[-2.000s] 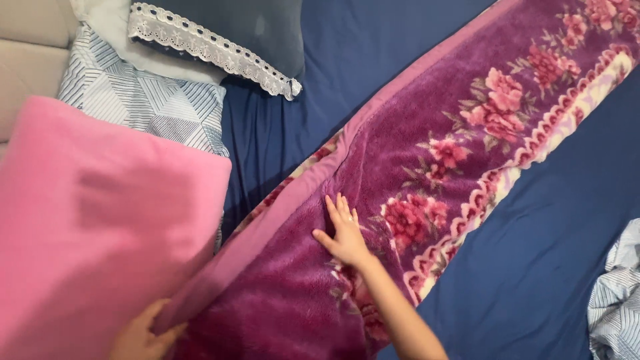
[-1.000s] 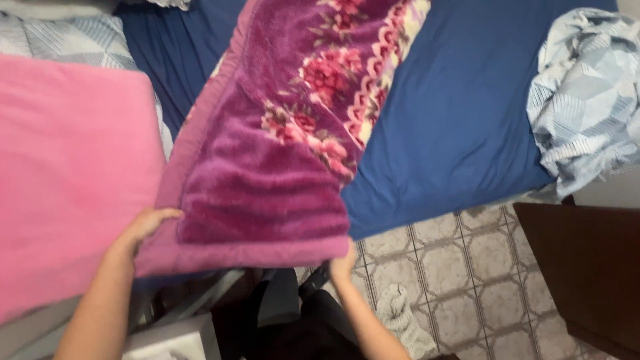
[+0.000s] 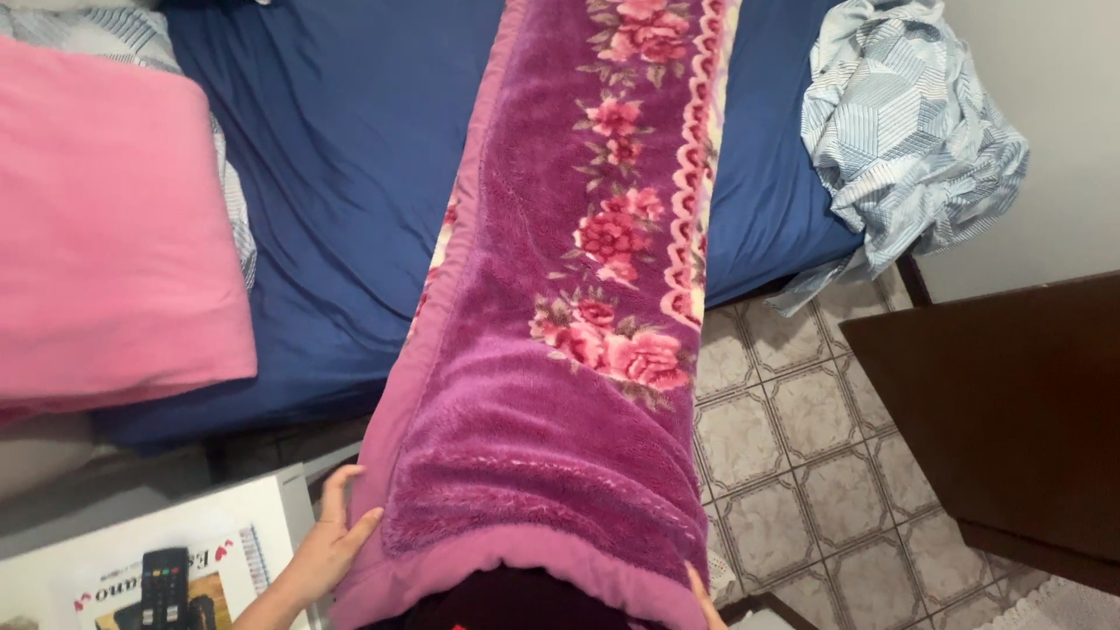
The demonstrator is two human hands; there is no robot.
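A purple plush blanket (image 3: 542, 420) with pink flowers and a pink border stretches from the blue-sheeted bed (image 3: 324, 175) down to my body. Its near end lies against my dark clothing. My left hand (image 3: 328, 547) grips the blanket's left border near the corner, thumb on top. At the opposite near corner, only a finger or two of my right hand (image 3: 703, 599) show along the edge; the rest is hidden below the frame. Left of the blanket, a folded pink blanket (image 3: 122, 236) lies on the bed.
Crumpled blue-and-white patterned fabric (image 3: 901, 131) hangs off the bed's right corner. A dark brown wooden piece of furniture (image 3: 1006, 411) stands at the right above the tiled floor (image 3: 805, 472). At lower left, a white surface (image 3: 52, 569) holds a remote control (image 3: 164, 586) and a spiral notebook.
The purple blanket, slanted across the bed two seconds ago, now runs nearly straight toward me. My right hand has gone from flat on the blanket to its near corner, and the near end is closer to my body.
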